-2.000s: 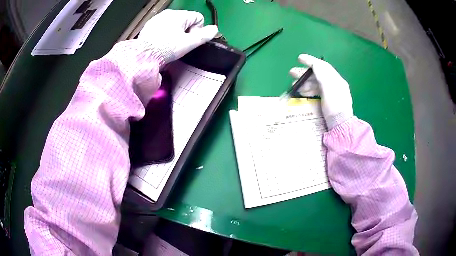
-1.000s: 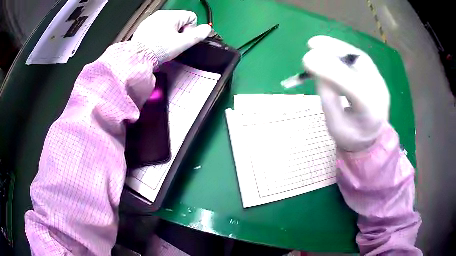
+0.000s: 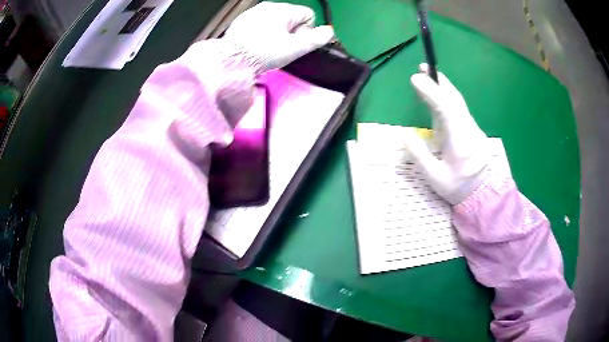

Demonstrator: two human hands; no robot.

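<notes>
My right hand [image 3: 454,150], in a white glove, is over the upper right of the gridded record sheet [image 3: 400,230]. The dark pen [image 3: 426,40] stands up from its fingertips, pointing to the top edge; its upper end is cut off. A yellow patch [image 3: 425,133] shows at the sheet's top. My left hand [image 3: 270,33], also gloved, is curled at the far edge of the black tray [image 3: 294,192]; whether it grips anything is hidden. In the tray a dark phone [image 3: 240,177] lies on white paper [image 3: 304,113].
Black tweezers [image 3: 395,53] lie on the green mat [image 3: 527,120] right of the tray's far corner. A dark curved handle [image 3: 326,12] shows beyond the tray. Printed sheets with dark pictures [image 3: 123,37] lie on the dark green belt [image 3: 73,113] at the upper left.
My right hand has come back over the sheet, and the pen now points upward from its fingertips. My left hand stays at the tray's far edge. The whole view has shifted, moving things rightward.
</notes>
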